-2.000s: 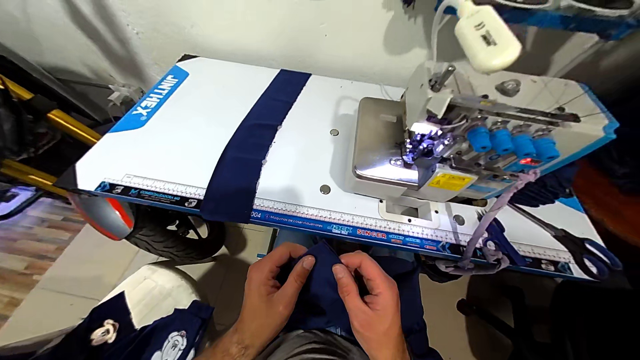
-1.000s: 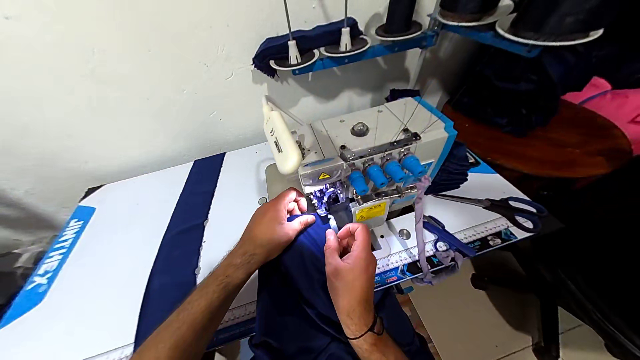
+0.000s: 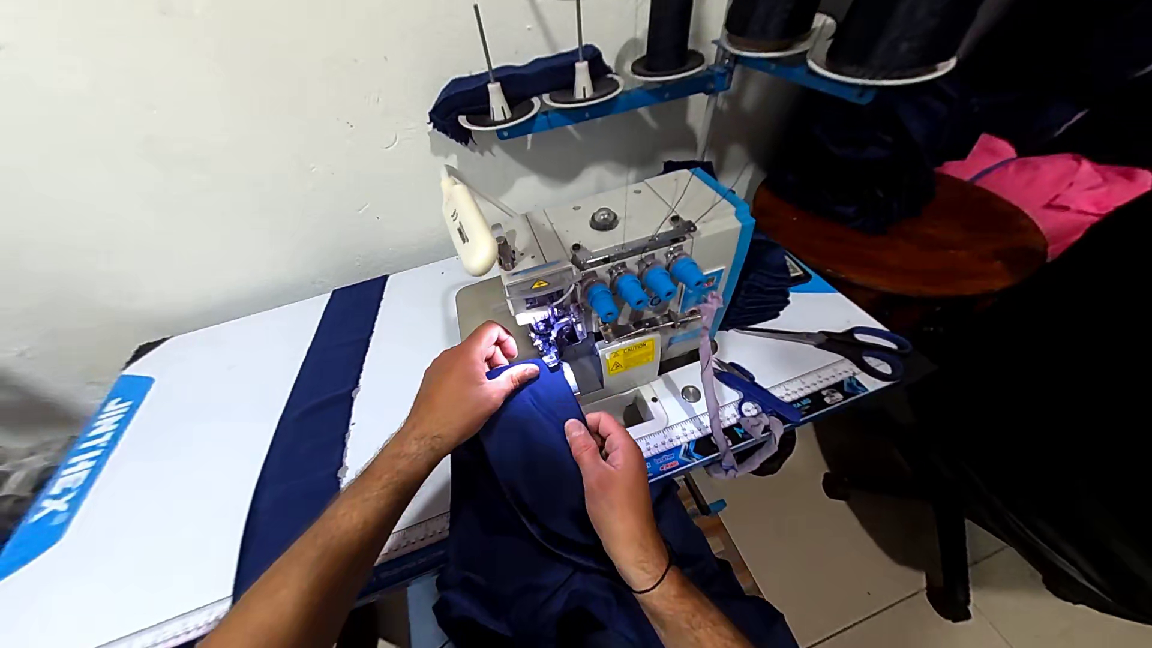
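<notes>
Navy fabric (image 3: 535, 441) hangs over the table's front edge, its upper edge at the lit needle area of a white and blue overlock sewing machine (image 3: 621, 261). My left hand (image 3: 472, 382) pinches the fabric's top edge between thumb and fingers, just left of the presser foot. Lower and to the right, my right hand (image 3: 612, 468) grips the fabric's right edge, thumb on top. The needle and the foot are partly hidden by glare and fabric.
A navy fabric strip (image 3: 315, 414) lies across the white table (image 3: 202, 378). Large scissors (image 3: 832, 342), thread snips (image 3: 751, 391) and a lilac strip (image 3: 711, 387) are right of the machine. Thread cones stand on a blue rack (image 3: 621, 106) above. A round wooden stool (image 3: 936, 247) holds dark and pink cloth.
Both hands have brought the fabric from in front of the table up to the machine. Since one second ago, my right hand has slid lower along the fabric's edge. The view has swung right.
</notes>
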